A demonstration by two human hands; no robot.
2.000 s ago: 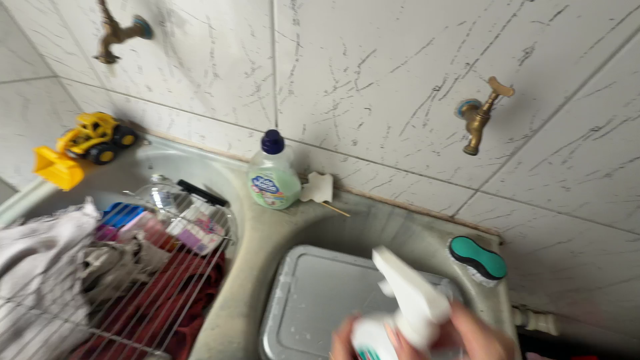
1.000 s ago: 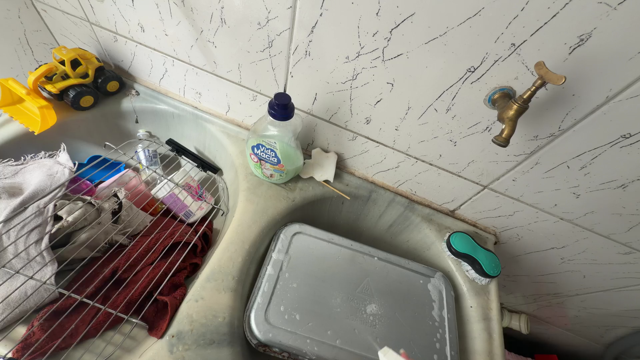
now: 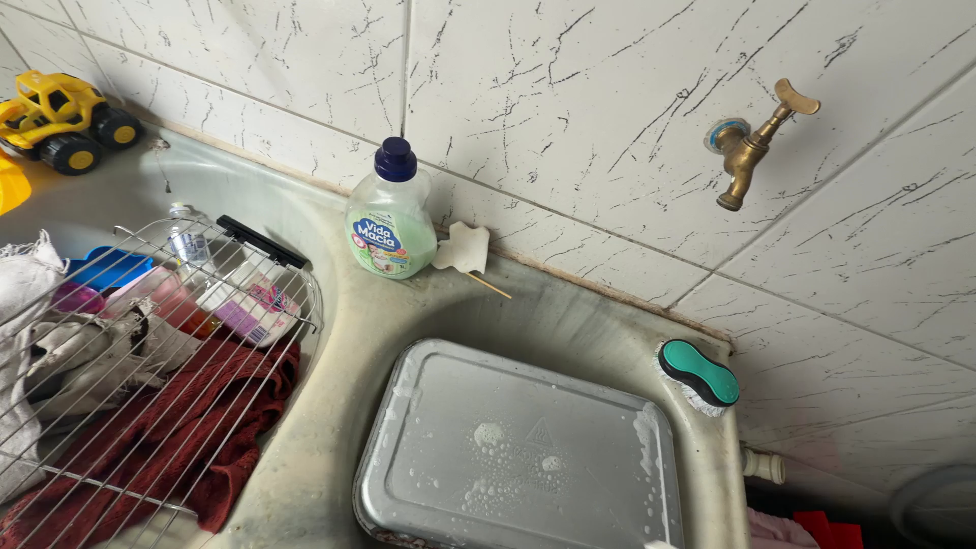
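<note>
Neither my left hand nor my right hand shows in the head view. An upturned grey metal baking pan (image 3: 518,450), dotted with soap suds, lies in the right basin of the laundry sink (image 3: 305,457). At the bottom edge a small white tip (image 3: 659,544) pokes in; what it belongs to is cut off. On the sink's back ledge stands a fabric softener bottle (image 3: 390,221) with a dark blue cap, beside a white scrap (image 3: 463,248) and a thin wooden stick (image 3: 489,285). A teal and black scrub brush (image 3: 699,372) rests bristles down on the right rim.
A wire rack (image 3: 99,482) spans the left basin above a dark red cloth (image 3: 229,412), pale cloths, a blue container (image 3: 110,268) and several packages. A yellow toy loader (image 3: 57,114) sits at the back left. A brass tap (image 3: 743,156) juts from the tiled wall.
Two seconds ago both hands were around a white spray bottle head over the pan; they have gone out of view. Suds now show on the pan's middle. The view has shifted.
</note>
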